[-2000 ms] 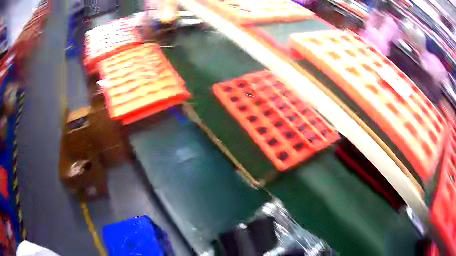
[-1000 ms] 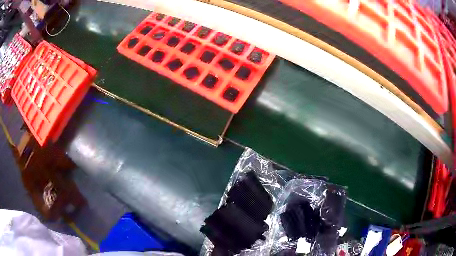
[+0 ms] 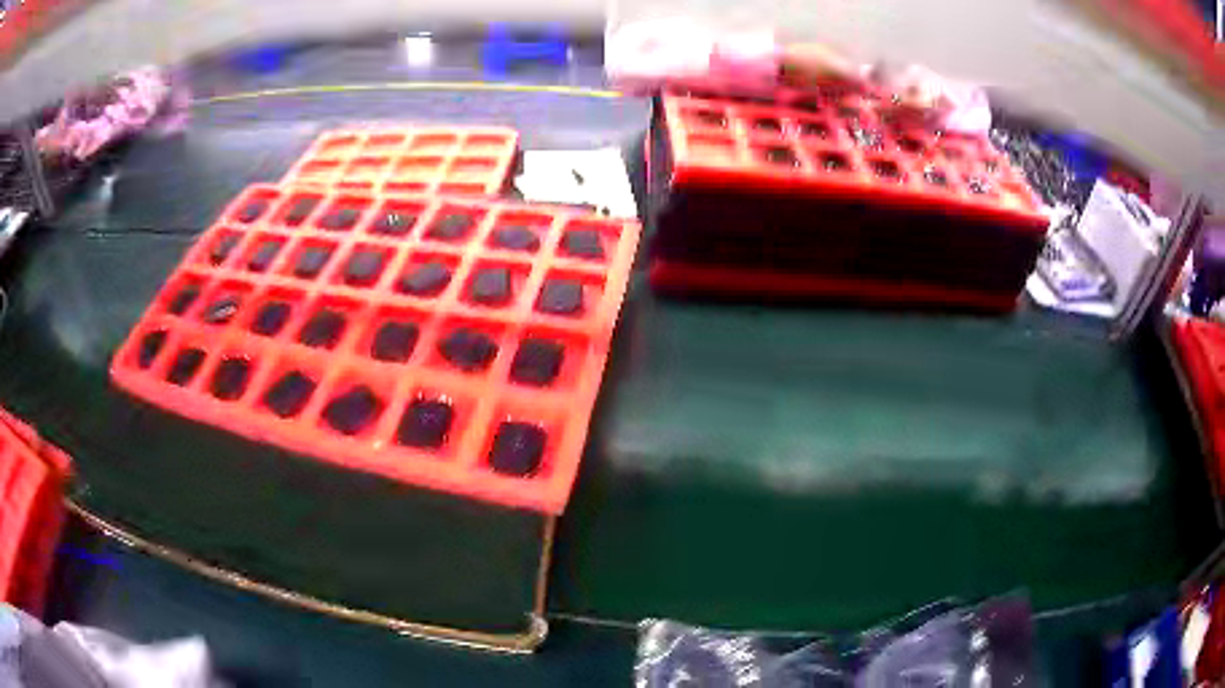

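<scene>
A red-orange compartment tray (image 3: 571,457) lies on the dark green bench, left of centre. Black watch bodies (image 3: 516,448) sit in its pockets, one to a pocket, with no straps to be seen on them. The tray rests at least partly on a dark green board with a light brown edge (image 3: 309,591). Neither of my hands shows. A white sleeve (image 3: 128,659) shows at the bottom left corner, cut off by the picture's edge.
A tall stack of red trays (image 3: 846,242) stands at the back right. A smaller orange tray (image 3: 403,164) lies behind the main tray, beside a white sheet (image 3: 578,178). Clear plastic bags (image 3: 833,659) lie at the bottom edge. More red trays (image 3: 27,518) are at far left.
The view has swung up and right. The filled tray now appears larger and lower, the tray stack behind has come into view, and the black strap bundles have left the picture.
</scene>
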